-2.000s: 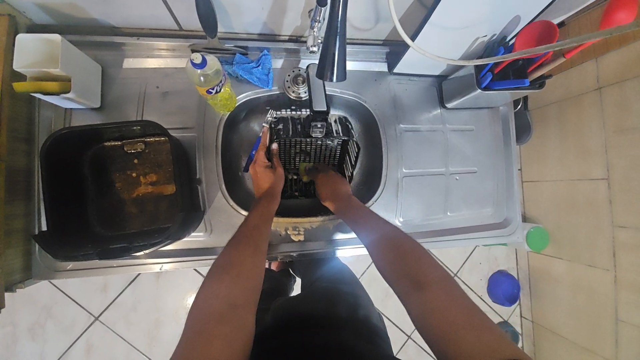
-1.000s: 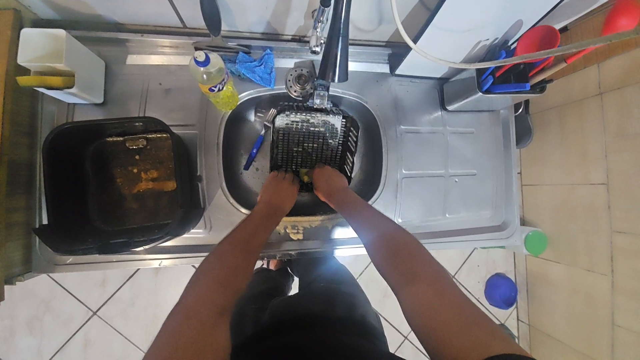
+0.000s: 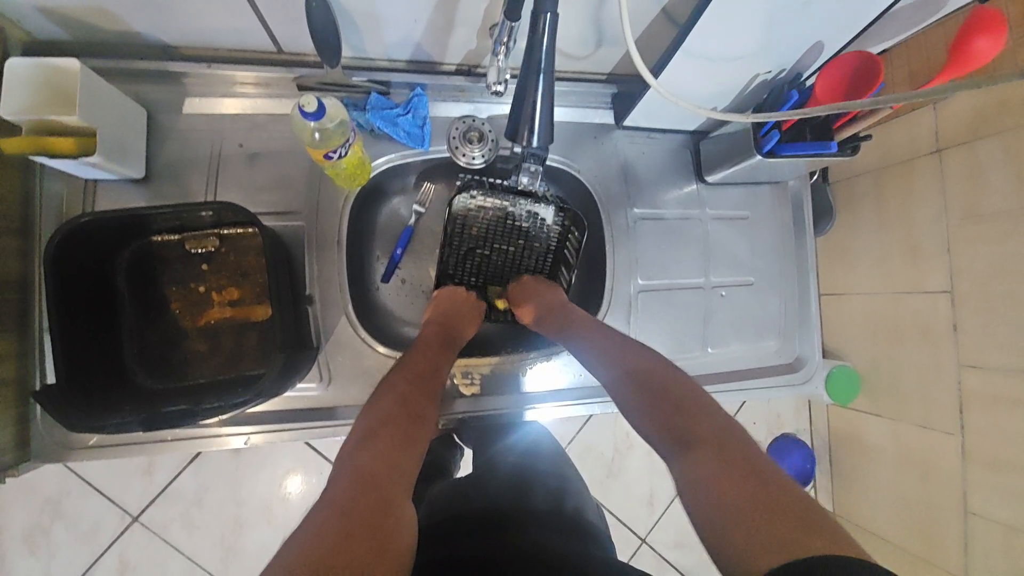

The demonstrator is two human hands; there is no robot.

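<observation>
A black perforated air fryer basket (image 3: 508, 236), wet and shiny, lies tilted in the oval sink basin. My left hand (image 3: 456, 312) grips its near left edge. At the near edge too, my right hand (image 3: 538, 302) is closed on a yellow sponge (image 3: 502, 304), pressed to the basket; only a small bit of the sponge shows. Left of the basket a fork with a blue handle (image 3: 406, 240) rests on the basin floor. The black tap (image 3: 534, 88) reaches over the basket's far side.
A black air fryer drawer (image 3: 288, 352) with brown liquid stands on the left drainboard. Behind the basin are a bottle of yellow dish soap (image 3: 332, 144), a blue cloth (image 3: 400, 118) and a metal strainer (image 3: 472, 142). A utensil holder (image 3: 748, 156) stands at the back right.
Two seconds ago the basket stood higher against the tap and my left hand was at its left side. Both hands have since come to the near edge, and the basket lies more open to view.
</observation>
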